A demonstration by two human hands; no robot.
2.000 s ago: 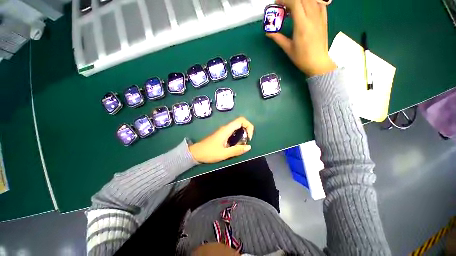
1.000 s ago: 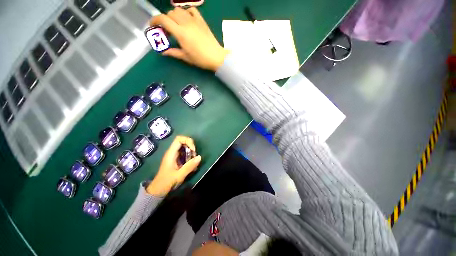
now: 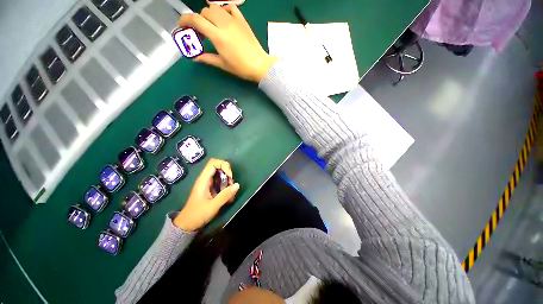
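Observation:
My right hand (image 3: 229,44) holds a smartwatch (image 3: 189,43) by its edges, its lit white, pink and purple screen facing up, beside the near edge of the tray. My left hand (image 3: 207,196) rests near the bench edge, closed around a dark smartwatch (image 3: 220,181), partly hidden by the fingers. Several lit smartwatches lie in two slanting rows on the green mat, such as one in the far row (image 3: 111,178) and one in the near row (image 3: 153,188). A single smartwatch (image 3: 229,112) with a bright screen lies apart, right of the rows.
A pale tray (image 3: 89,110) at upper left holds dark units in its far row. Note paper (image 3: 286,44) with a pen (image 3: 300,16) lies at the upper right. A smartphone's edge (image 3: 229,2) shows at the top. A stool (image 3: 406,61) and pink cloth (image 3: 470,21) are beyond the bench.
The view has turned since the earliest frame. The picture on the watch in my right hand has changed. Both hands still hold their watches.

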